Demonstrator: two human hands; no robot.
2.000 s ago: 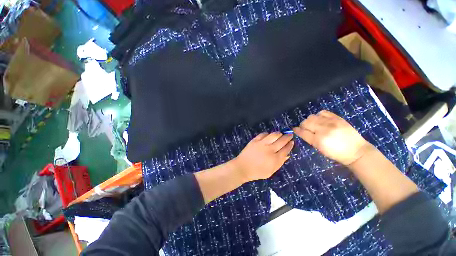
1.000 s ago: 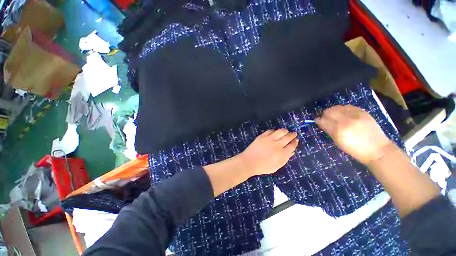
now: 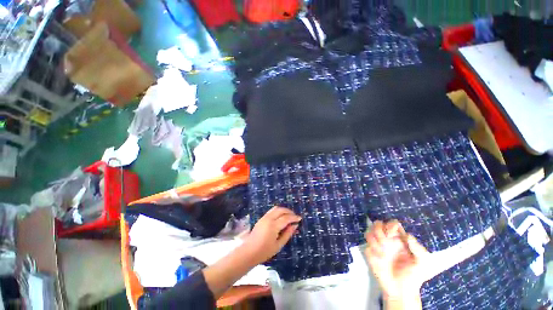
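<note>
Two navy tweed panels with white check (image 3: 306, 209) lie side by side below a plain black backing (image 3: 297, 115). My left hand (image 3: 274, 235) is at the left edge of the left panel, fingers curled over the tweed. My right hand (image 3: 395, 257) is near the inner lower edges of the panels, fingers bent. A small pale sliver shows by its fingertips, blurred; I cannot tell whether it is held. Both hands are bare.
An orange crate (image 3: 126, 266) with white and black pieces stands at the left. Beyond it are a red basket (image 3: 113, 191), floor scraps and a cardboard box (image 3: 109, 65). White cloth (image 3: 324, 293) lies below the panels. Another tweed panel (image 3: 476, 281) is at lower right.
The view has shifted, so the cloth appears further right. My hands have moved apart and down the tweed. The black backing's lower edge now lies higher, showing more tweed.
</note>
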